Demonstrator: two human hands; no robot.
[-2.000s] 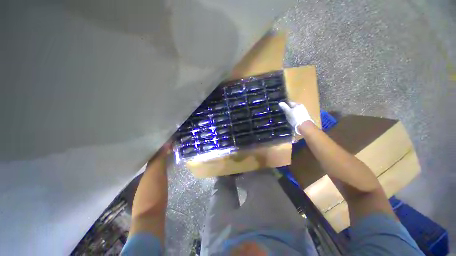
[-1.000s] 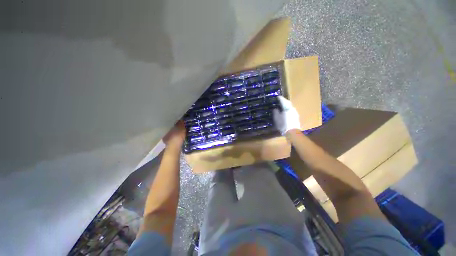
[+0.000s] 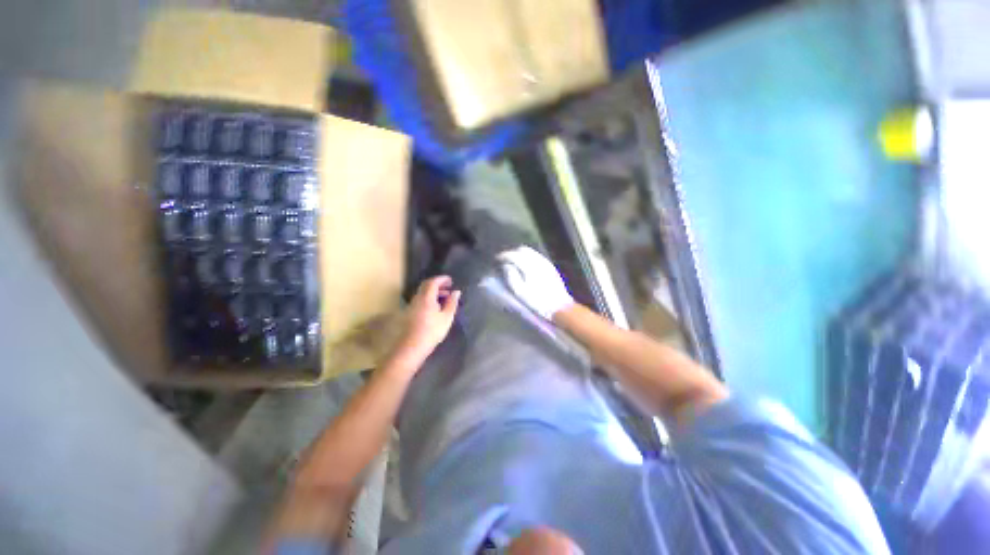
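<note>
An open brown carton (image 3: 365, 217) stands at the left with its flaps spread. A clear blister tray (image 3: 239, 222) filled with black parts lies inside it. My left hand (image 3: 435, 312) is bare, right of the carton, with fingers slightly bent and holding nothing. My right hand (image 3: 534, 282), in a white glove, is in front of my legs, apart from the carton and tray. It is blurred, and its fingers are not clear.
A green-topped bench (image 3: 782, 206) with a metal edge is at the right. Stacked trays (image 3: 906, 379) stand on it, and a yellow and white container (image 3: 905, 133) is at its back. Another carton (image 3: 510, 54) sits by blue crates (image 3: 380, 76) at the top. A pale panel (image 3: 98, 434) is at the lower left.
Both hands have let go of the tray, which now lies in the carton. The view has turned right, so the carton shows further left and the bench has come in.
</note>
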